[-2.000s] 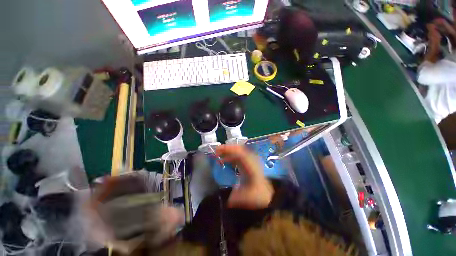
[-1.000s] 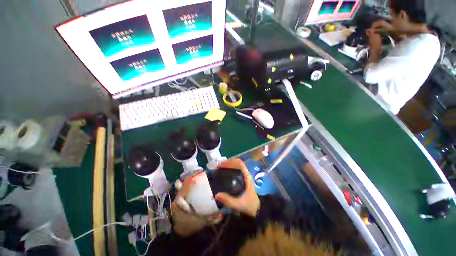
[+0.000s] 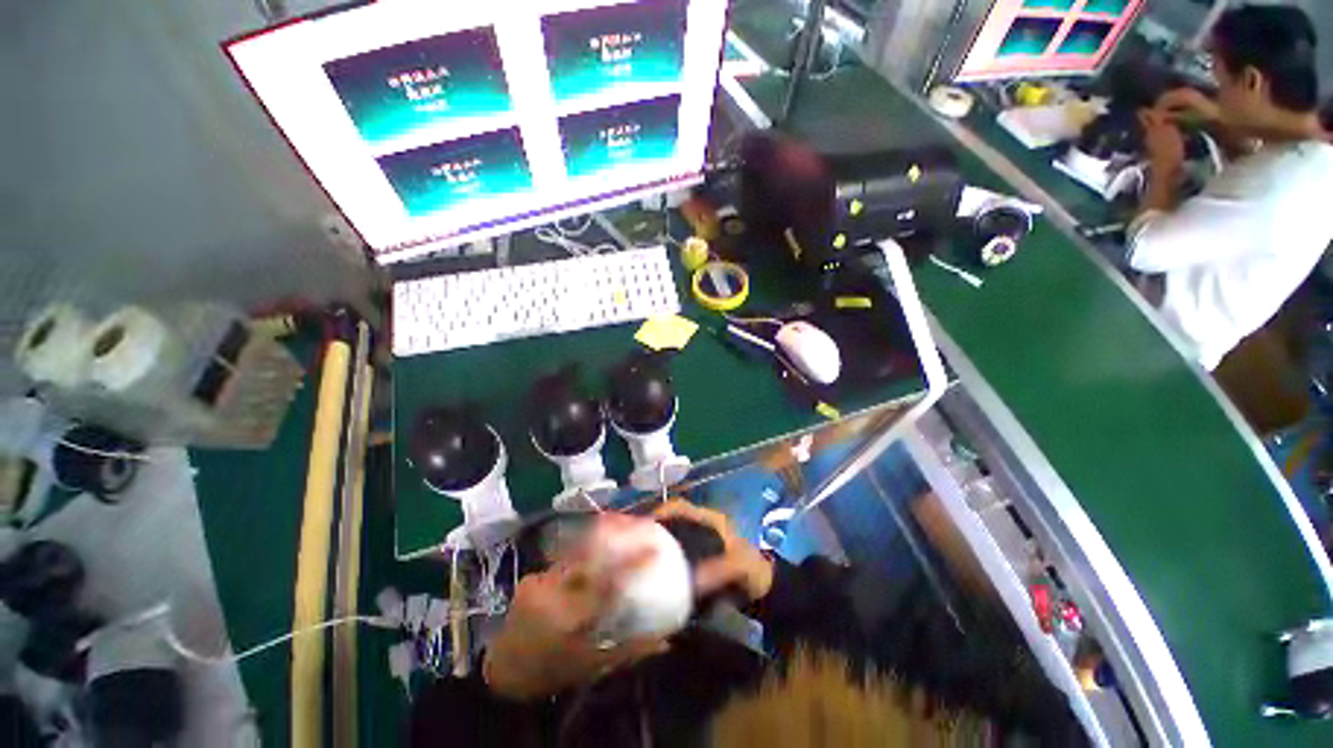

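A security camera (image 3: 643,579) is held over my lap below the bench edge, its white round part towards me and slightly blurred. My left hand (image 3: 544,631) grips it from the left. My right hand (image 3: 731,567) holds its dark part from the right. Three more cameras with black ball heads stand upright on white stands at the bench edge: left (image 3: 456,453), middle (image 3: 567,424) and right (image 3: 643,398). Thin white test leads with small connectors (image 3: 424,614) hang left of my left hand.
A monitor (image 3: 497,110) with four teal panes stands behind a white keyboard (image 3: 534,300). A tape roll (image 3: 719,285) and mouse (image 3: 809,352) lie right. A curved green line (image 3: 1082,351) runs along the right, with another person working behind it. More cameras (image 3: 132,687) lie at left.
Since one second ago, the held camera has turned so its white part faces me more and its black ball is mostly hidden. Both hands still hold it. The view has shifted slightly.
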